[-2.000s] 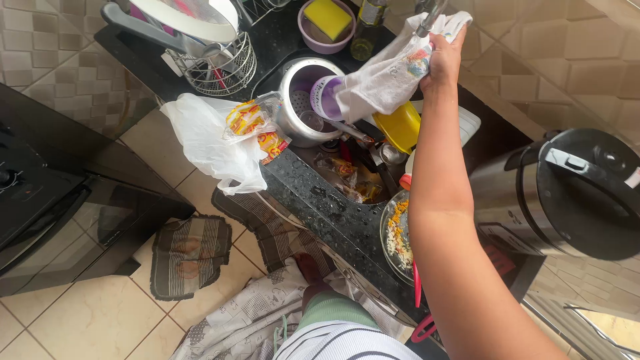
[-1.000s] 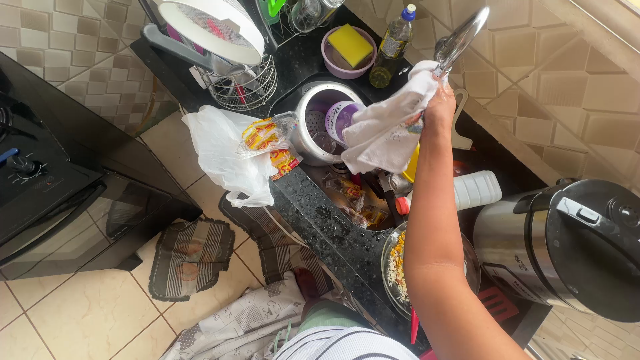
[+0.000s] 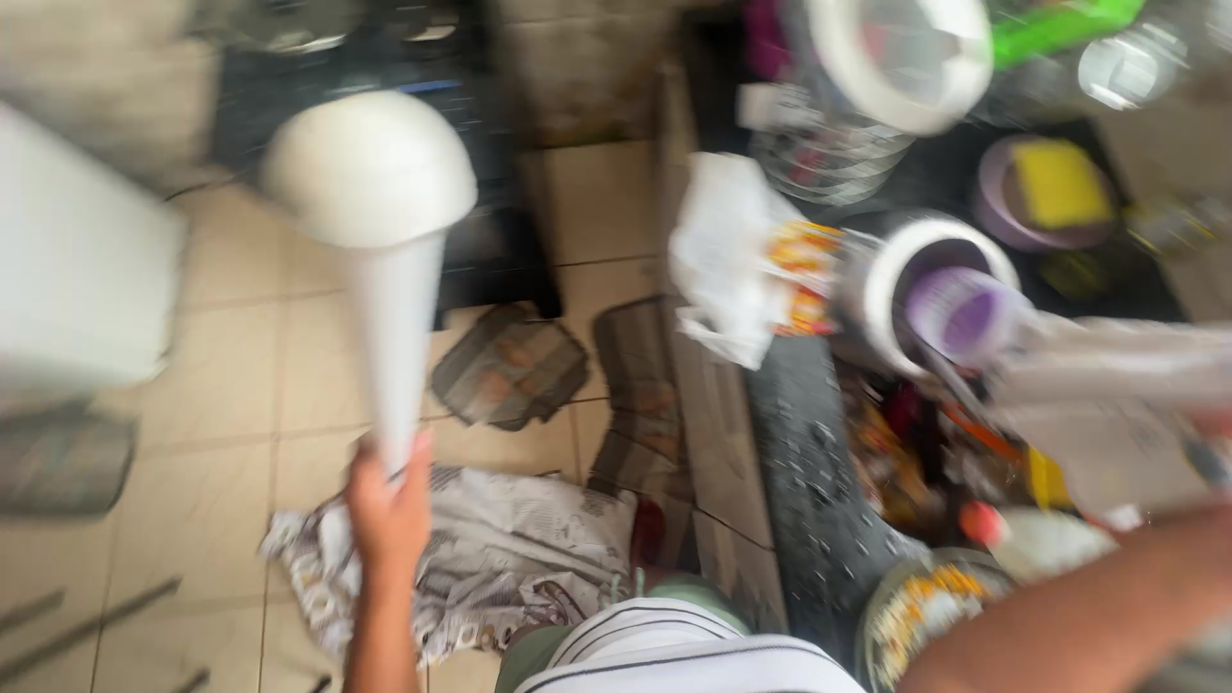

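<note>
My left hand (image 3: 390, 510) is closed around the narrow end of a white utensil (image 3: 395, 289), held up over the floor with its broad rounded head at the top. At the right edge my right hand (image 3: 1215, 428), partly cut off and blurred, grips a whitish cloth (image 3: 1107, 404). The cloth hangs over the sink, against a purple cup (image 3: 962, 313) that lies tilted in the mouth of a metal pot (image 3: 881, 289). Below my right forearm's near side sits a bowl of food scraps (image 3: 929, 611).
A white plastic bag (image 3: 727, 250) with colourful packaging (image 3: 804, 274) lies at the counter edge (image 3: 799, 443). Behind are a wire rack (image 3: 828, 159) and a yellow sponge (image 3: 1064, 183) in a purple bowl (image 3: 996, 207). Mats (image 3: 510, 366) and a patterned cloth (image 3: 520, 539) lie on the floor.
My left hand has come into view with the white utensil in it. The view has swung left, toward the floor. My right hand still holds the cloth.
</note>
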